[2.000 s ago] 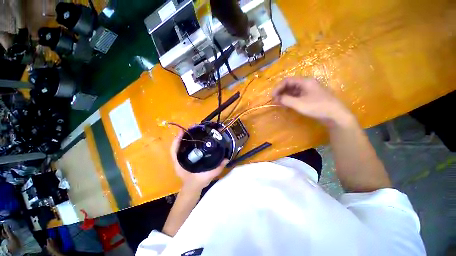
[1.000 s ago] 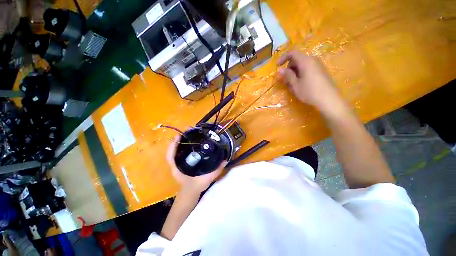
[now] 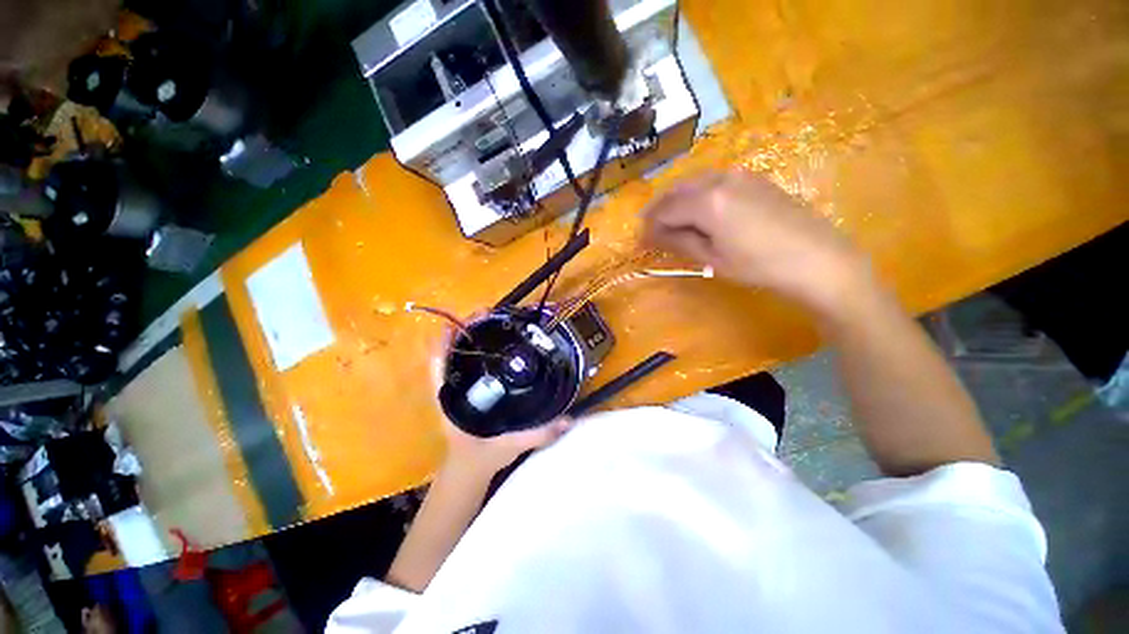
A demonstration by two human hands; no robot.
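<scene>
The round black housing [image 3: 477, 403] lies on the orange bench, its open side up, showing a white part and thin wires inside. My left hand [image 3: 495, 448] holds its lower edge. Red and white leads [image 3: 436, 310] stick out to the upper left. Longer orange and white lead wires [image 3: 619, 275] run to the upper right, with a white connector [image 3: 708, 273] at one end. My right hand [image 3: 712, 235] is blurred above these wires, its fingers curled; whether it grips a wire cannot be told. Two flat black strips [image 3: 629, 383] project from the housing.
The silver-white screw feeder [image 3: 446, 130] stands behind the housing. A dark screwdriver [image 3: 579, 43] and cords hang in front of it. A white paper [image 3: 291, 307] lies at the left. Waiting units [image 3: 87, 198] stand on the green belt at the upper left.
My right hand has moved left and down from its place a second ago, nearer the wires' base. My left hand has shifted to the housing's lower edge.
</scene>
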